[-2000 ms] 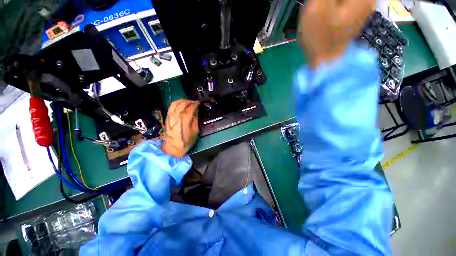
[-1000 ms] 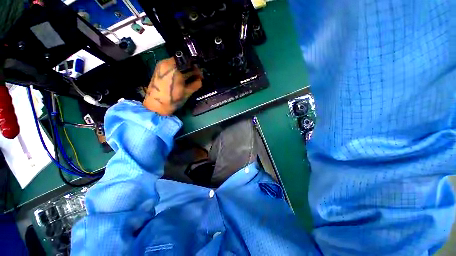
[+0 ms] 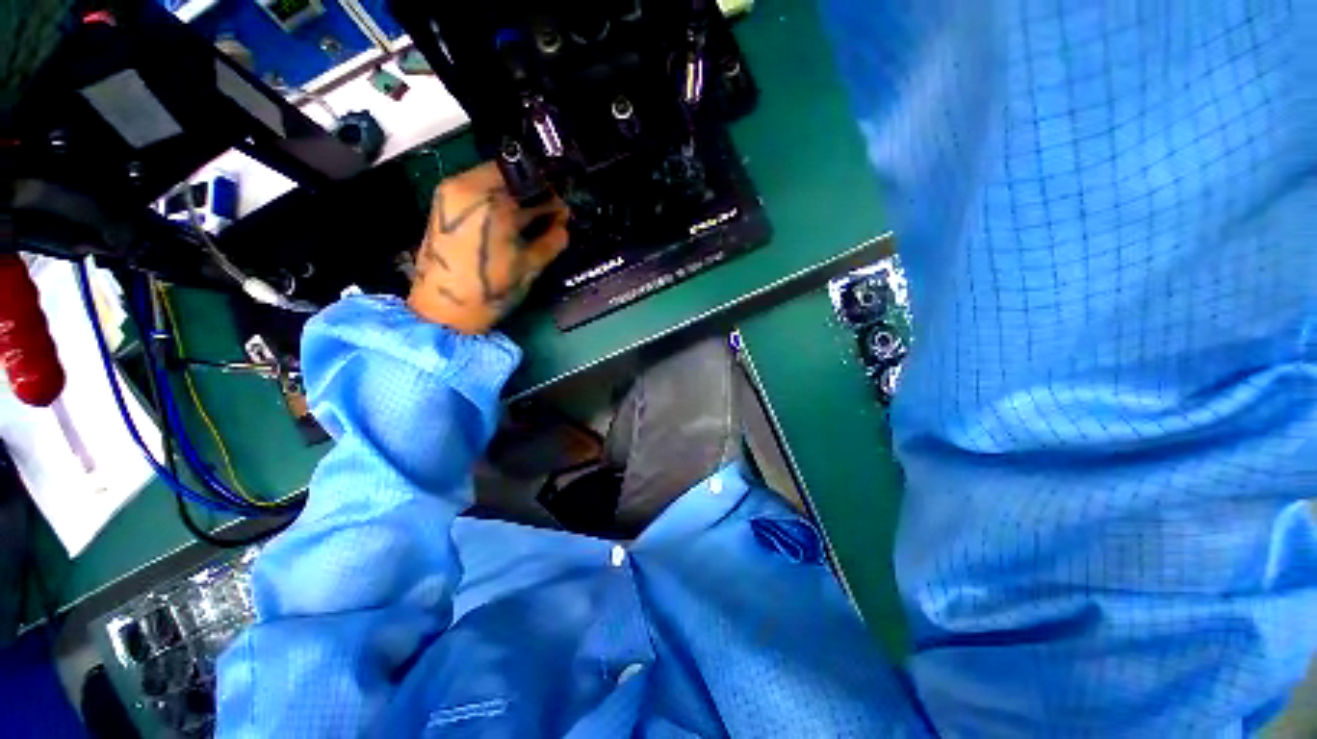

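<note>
My left hand (image 3: 484, 248) is at the left side of the right test fixture (image 3: 657, 260), its fingers bent in at the seat area. Its fingertips are hidden in the dark, so I cannot tell what they hold. The fixture has a black base with pale lettering and metallic fittings above it. My right hand is out of the picture; only its blue sleeve (image 3: 1098, 289) shows, running off the top edge at the right.
The left fixture's red clamp handle (image 3: 26, 339) is at the left edge. Blue, black and yellow hoses (image 3: 181, 419) lie beside it, near paper (image 3: 80, 462). Blister trays are at lower left (image 3: 188, 621) and right (image 3: 871, 325). A blue box (image 3: 311, 44) stands behind.
The view has shifted closer to the bench. My right arm has moved up and my right hand has left the picture. My left hand stays at the right fixture's left side.
</note>
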